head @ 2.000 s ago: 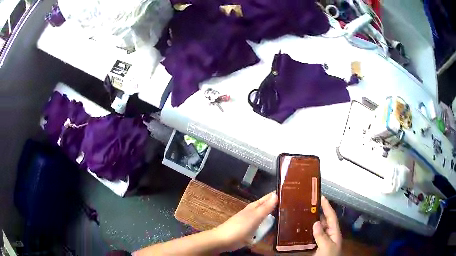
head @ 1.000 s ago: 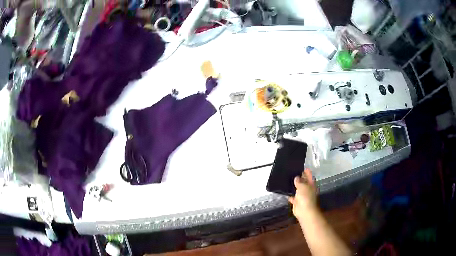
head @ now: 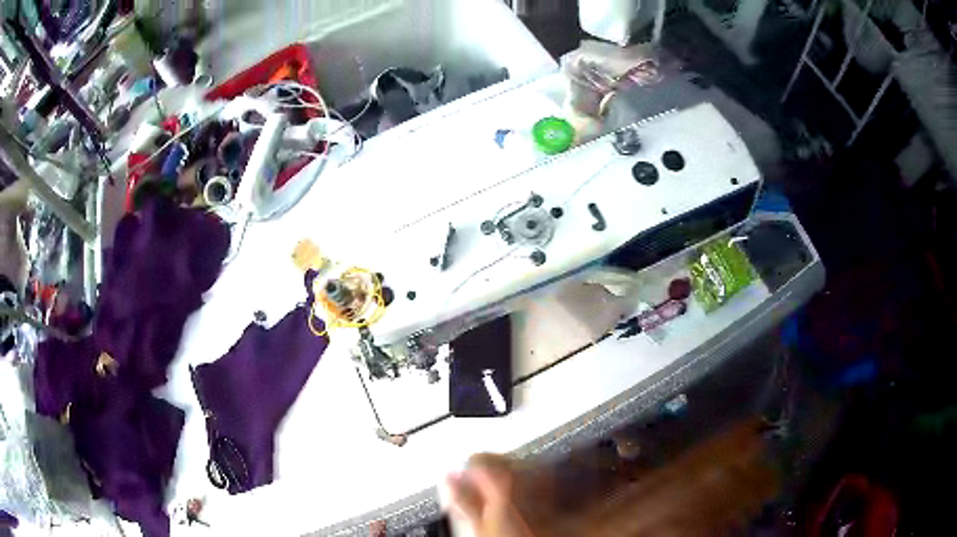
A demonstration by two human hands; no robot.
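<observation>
The smartphone, its screen dark, lies on the white machine table beside the lockstitch machine's needle area. My right hand is at the bottom edge, blurred and cut off, apart from the phone. Nothing shows in it, but its finger spread is unclear. My left hand is out of the picture. A dark purple cut panel with a thin black loop at its lower end lies flat left of the machine.
The white lockstitch machine has yellow thread on its head. A purple fabric heap lies at left. A green packet and dark-tipped tools lie behind the front edge. A green round object stands behind the machine.
The phone has left my right hand and now lies on the table. My right hand has drawn back toward the bottom edge. The view has shifted right. My left hand, seen earliest, is gone.
</observation>
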